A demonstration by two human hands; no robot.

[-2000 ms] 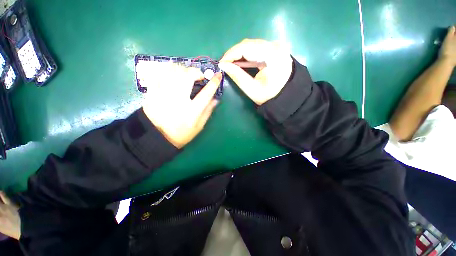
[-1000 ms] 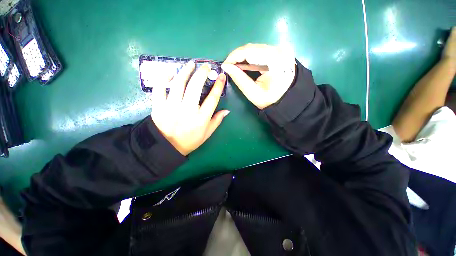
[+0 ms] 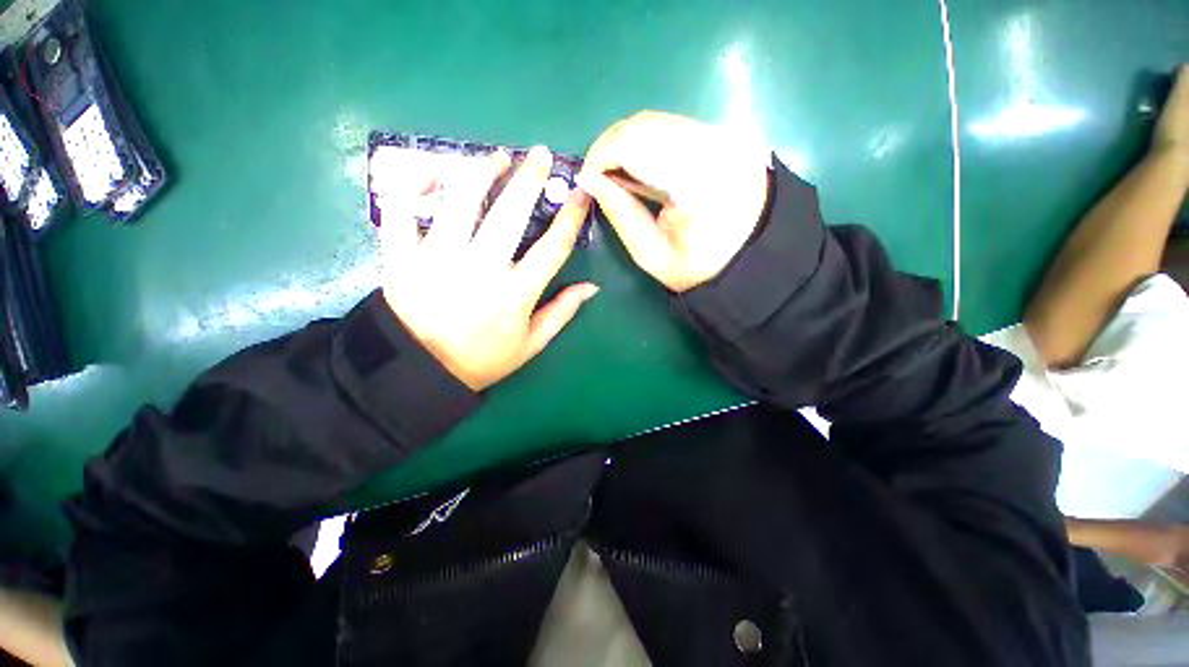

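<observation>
A black oblong handset housing (image 3: 386, 141) lies on the green bench, its white area overexposed. A small round pale disc (image 3: 558, 190) shows near its right end. My left hand (image 3: 480, 280) lies over the housing and holds it, fingers spread on its face and thumb off to the right; one fingertip is beside the disc. My right hand (image 3: 587, 180) is at the housing's right end, thumb and index finger pinched together. Glare and the fingers hide whether anything is between them. Much of the housing is hidden under my left hand.
Several similar handsets (image 3: 94, 154) are piled at the upper left, one showing a round part and a thin red wire. A thin white line (image 3: 952, 156) crosses the bench at right. Another person's arm (image 3: 1095, 267) is at the right edge, and another arm (image 3: 33, 628) at the lower left.
My left fingers have spread out and the thumb has moved away from the housing's right end. The reddish slim thing seen earlier in my right hand no longer shows clearly.
</observation>
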